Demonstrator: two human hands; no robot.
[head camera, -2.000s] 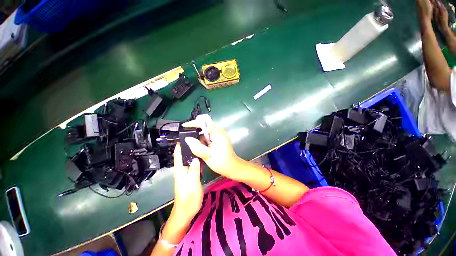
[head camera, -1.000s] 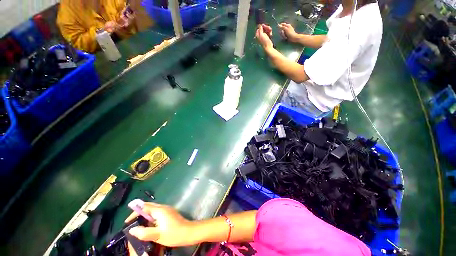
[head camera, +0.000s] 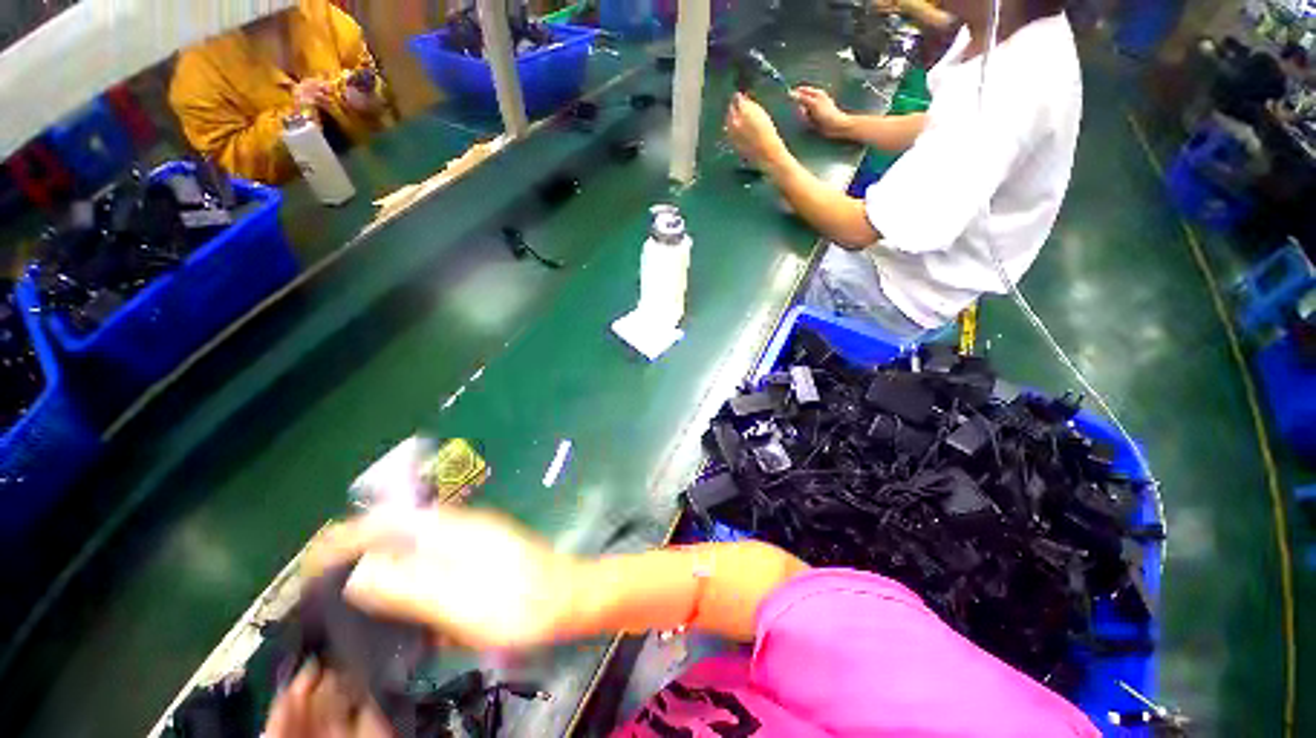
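A black power adapter (head camera: 354, 632) is blurred at the lower left, between my hands. My left hand (head camera: 321, 707) is cut off by the bottom edge, with its fingers against the adapter's lower end. My right hand (head camera: 459, 580) is blurred and lies over the adapter's upper side. A pale white thing (head camera: 393, 473) sticks up from my right fingers; blur hides its shape. Loose black adapters (head camera: 469, 704) lie on the bench beside and below my hands, partly hidden by them.
A yellow block (head camera: 459, 469) and white strip (head camera: 557, 463) lie beyond my right hand. A white bottle (head camera: 664, 274) stands on white paper (head camera: 645, 335). A blue crate (head camera: 1140, 577) heaped with adapters is at right. Two people work farther off; more crates (head camera: 173, 310) stand left.
The view has swung up and right from the bench to the crate and other people. In the last second my right hand and the pale thing rose, now partly covering the yellow block.
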